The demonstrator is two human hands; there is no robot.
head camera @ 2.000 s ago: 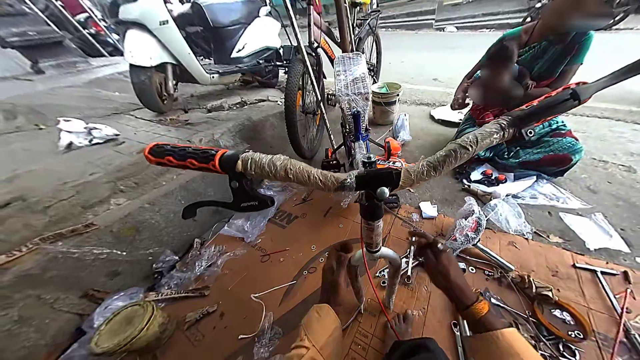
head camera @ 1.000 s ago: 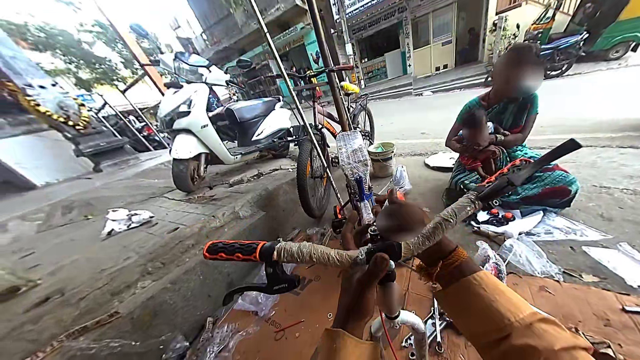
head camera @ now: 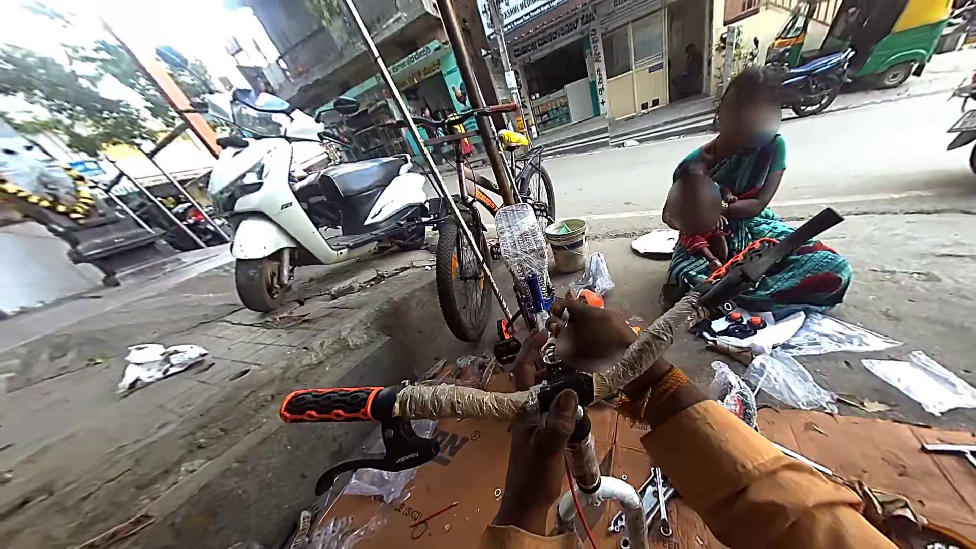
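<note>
A bicycle handlebar wrapped in film crosses the middle, with an orange-black rubber grip and a black brake lever at its left end. My left hand is closed around the black stem clamp, its thumb on the near side. Beyond the bar, my right hand is at the top of the stem, fingers bent; whether it holds a small part is hidden. Below the clamp, the head tube leads down to a white fork. A red cable hangs beside it.
Flattened cardboard lies beneath, bearing spanners and plastic wrap. A bucket, a parked bicycle and a white scooter stand beyond. A person with a child sits at the right, near plastic bags. A concrete kerb runs along the left.
Both hands were low beside the fork two seconds ago; they have since come up to the stem clamp. The view has tilted up to the street.
</note>
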